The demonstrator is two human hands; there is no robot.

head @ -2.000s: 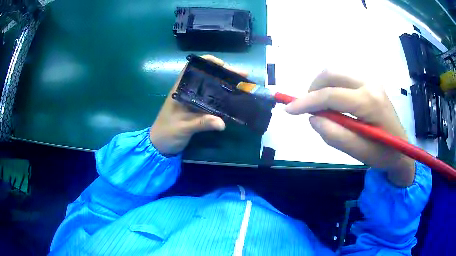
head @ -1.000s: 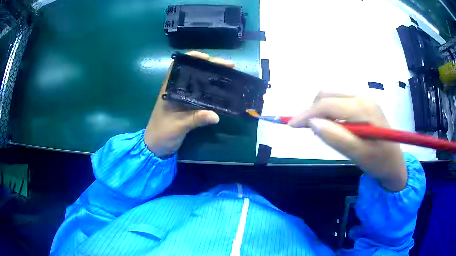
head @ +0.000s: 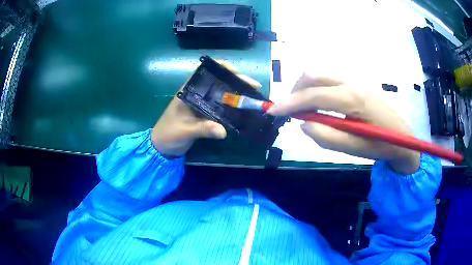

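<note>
My left hand [head: 178, 127] holds an open black plastic housing [head: 207, 93] above the green mat, tilted down to the right, its open side facing me. The thumb is on the near edge and fingers show behind the far edge. My right hand [head: 352, 114] holds a paintbrush [head: 357, 127] with a red handle, silver ferrule and orange-tan bristles. The bristles are over the middle of the housing's inside; whether they touch it is hard to tell. The hand and brush partly cover the housing's right end.
Another black housing [head: 216, 25] lies on the green mat [head: 93, 77] at the back. A white sheet [head: 331, 41] with black tape pieces [head: 276, 71] covers the right side. Stacked black housings [head: 444, 106] and a yellow object [head: 463, 76] are at the far right.
Since one second ago, the brush has moved left and up from the housing's near right corner to over its middle. The housing has turned, its right end lower. My right hand has moved left.
</note>
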